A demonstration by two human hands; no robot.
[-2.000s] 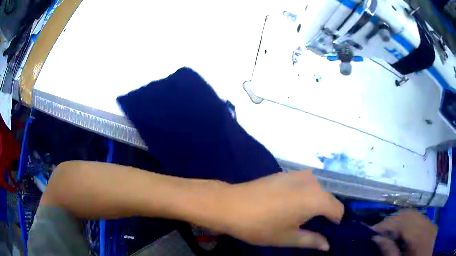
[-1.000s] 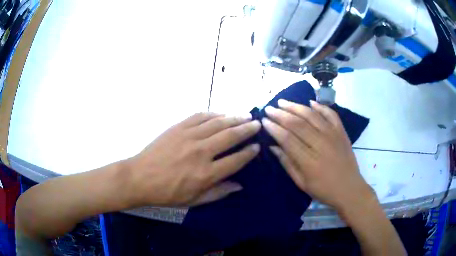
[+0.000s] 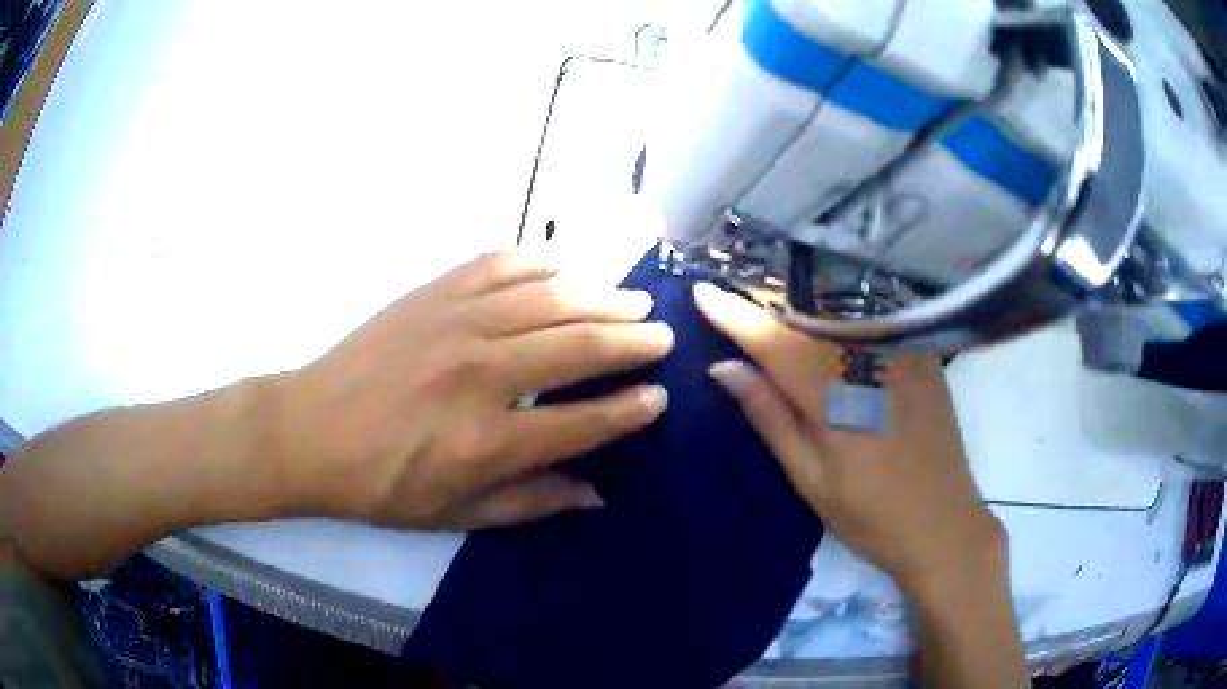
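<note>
A dark navy fabric piece (image 3: 659, 538) lies on the white machine table, from the table's front edge up to the presser foot area (image 3: 680, 259) under the machine head (image 3: 861, 121). My left hand (image 3: 471, 390) lies flat on the fabric's left side, fingers spread, fingertips near its middle. My right hand (image 3: 861, 458) lies on the fabric's right side, partly hidden behind the head and the tension dial (image 3: 857, 397). Neither hand is closed around the fabric. The needle cannot be made out clearly.
The white table (image 3: 202, 202) has a ribbed grey front edge (image 3: 289, 595). A tan strip (image 3: 41, 88) runs along the far left. A black cloth band (image 3: 1184, 366) is on the machine arm at right. Blue frame parts and dark material show below the table edge.
Both hands brought the navy fabric from the front edge up under the machine head. Since the last earlier frame, the view has moved closer and the fabric's top end has come to the presser foot.
</note>
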